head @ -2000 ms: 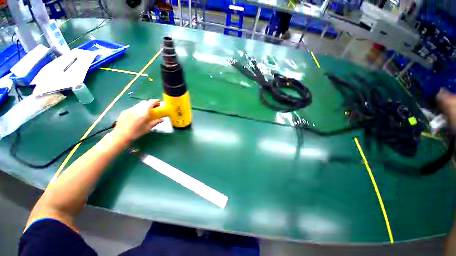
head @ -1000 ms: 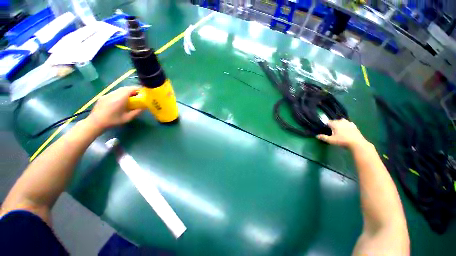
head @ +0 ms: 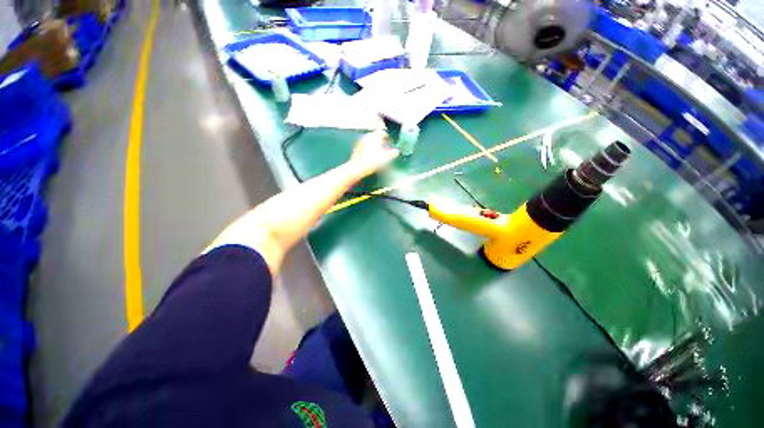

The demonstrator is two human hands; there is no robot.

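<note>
My left hand (head: 373, 154) reaches over the bench beside a pale green-white roll (head: 408, 140). The fingertips are at or very near the roll; blur hides whether they grip anything. The yellow and black heat gun (head: 521, 236) stands on its rear end, tilted in this view, with no hand on it. The steel ruler (head: 440, 338) lies flat in front of me. A black wire bundle (head: 624, 397) is blurred at the bottom right, with fanned wire ends (head: 691, 368) beside it. My right hand is not in view.
Paper sheets (head: 402, 94) and a plastic bag (head: 331, 113) lie by blue trays (head: 275, 58). The gun's black cord (head: 389, 197) crosses the bench. A thin black wire (head: 578, 303) runs toward the bundle. Blue crates (head: 29, 142) stand across the aisle at left.
My left hand has let go of the heat gun and moved to the roll. My right hand, earlier at the coiled bundle, has left the picture. The view has turned left.
</note>
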